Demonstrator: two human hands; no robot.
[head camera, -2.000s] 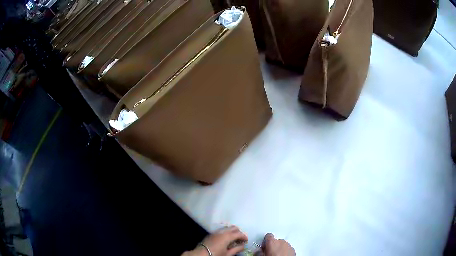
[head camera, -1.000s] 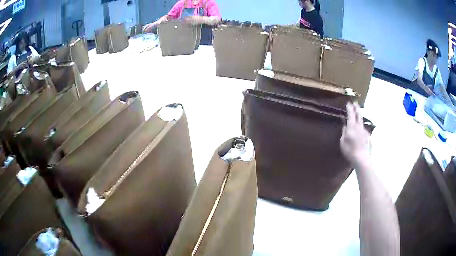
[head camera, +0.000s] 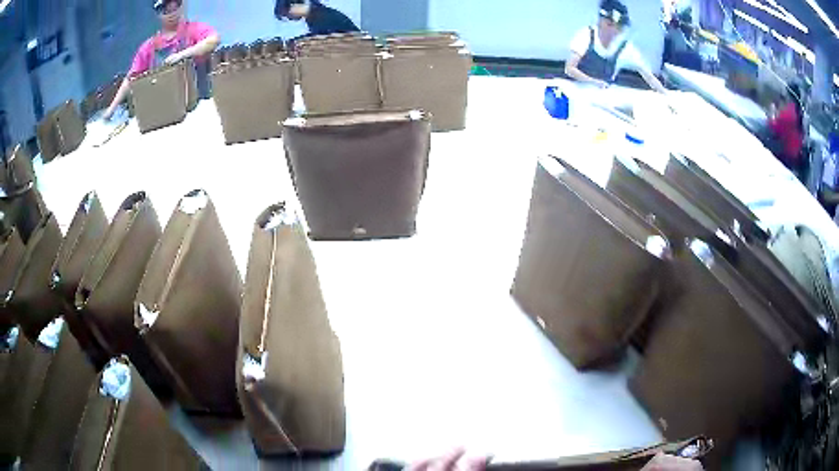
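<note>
A brown tote bag (head camera: 570, 460) lies at the bottom edge of the view, mostly cut off, so only its long top edge shows. My left hand (head camera: 451, 460) is at its edge, with only blurred fingers in view. My right hand (head camera: 672, 463) is at the bag's right end, also cut off by the frame. Both hands appear to hold the bag by its edge. Beyond them, a darker brown bag (head camera: 359, 184) stands upright, with a small gold logo low on its front.
Brown bags stand in rows on the white table (head camera: 442, 322) at left (head camera: 290, 368) and right (head camera: 589, 267). More bags (head camera: 340, 87) stand at the back. A person in pink (head camera: 170, 46), a person in black and a person in a cap (head camera: 607, 46) are across the table. A blue object (head camera: 556, 102) lies there.
The view has swung right. My right hand has left the darker upright bag and is low at the bottom edge. My left hand and a bag between the hands have come into view.
</note>
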